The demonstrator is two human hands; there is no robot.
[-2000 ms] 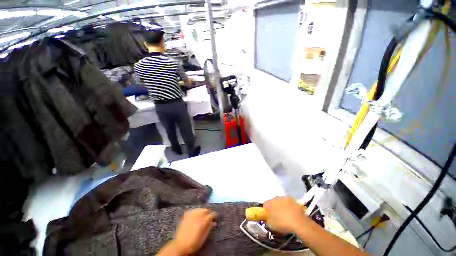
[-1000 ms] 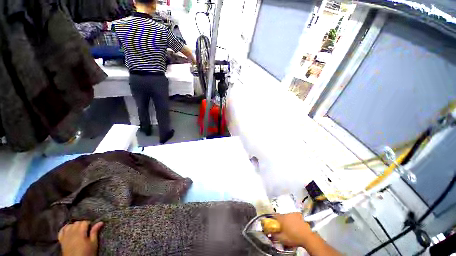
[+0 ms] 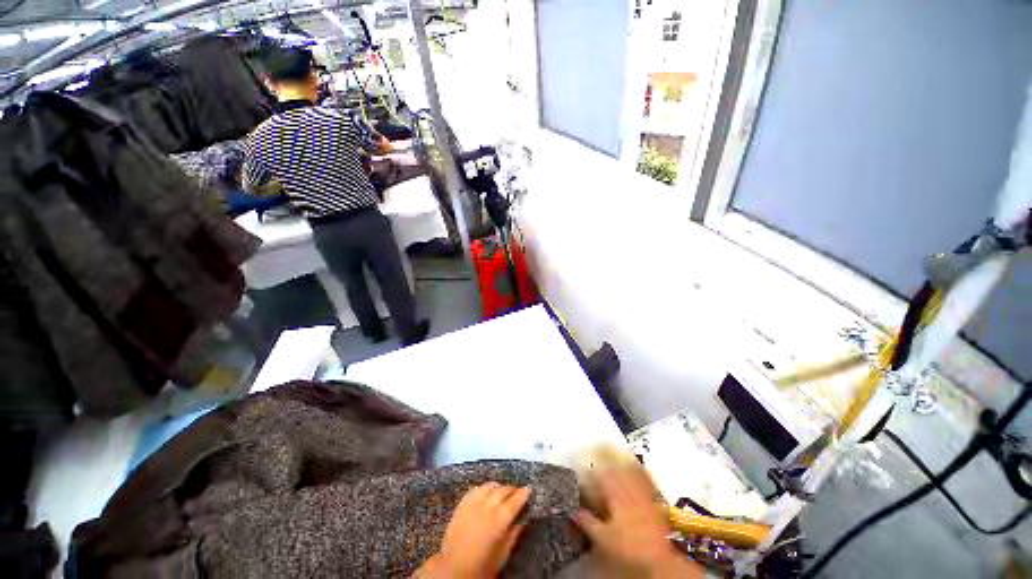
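Observation:
The speckled brown-grey tweed jacket [image 3: 340,509] lies across the near end of the table, with its crumpled darker part at the left. Its sleeve [image 3: 436,481] points right. My left hand [image 3: 489,526] rests on the cloth near the sleeve's end. My right hand [image 3: 625,515] is blurred at the sleeve's end, fingertips by the cloth; whether it grips the edge cannot be told. The steam iron's yellow handle [image 3: 719,526] is just right of my right hand, apart from the jacket, and its metal body is mostly hidden.
The pale table [image 3: 487,373] extends ahead, with a white block [image 3: 297,356] at its left. Dark jackets [image 3: 102,260] hang at the left. A person in a striped shirt [image 3: 311,158] stands at another table. A red object [image 3: 500,277], hoses and cables [image 3: 939,481] are at right.
My right hand has let go of the iron, which now lies at the right, and is at the sleeve's end. My left hand has moved right along the cloth. The camera view has shifted.

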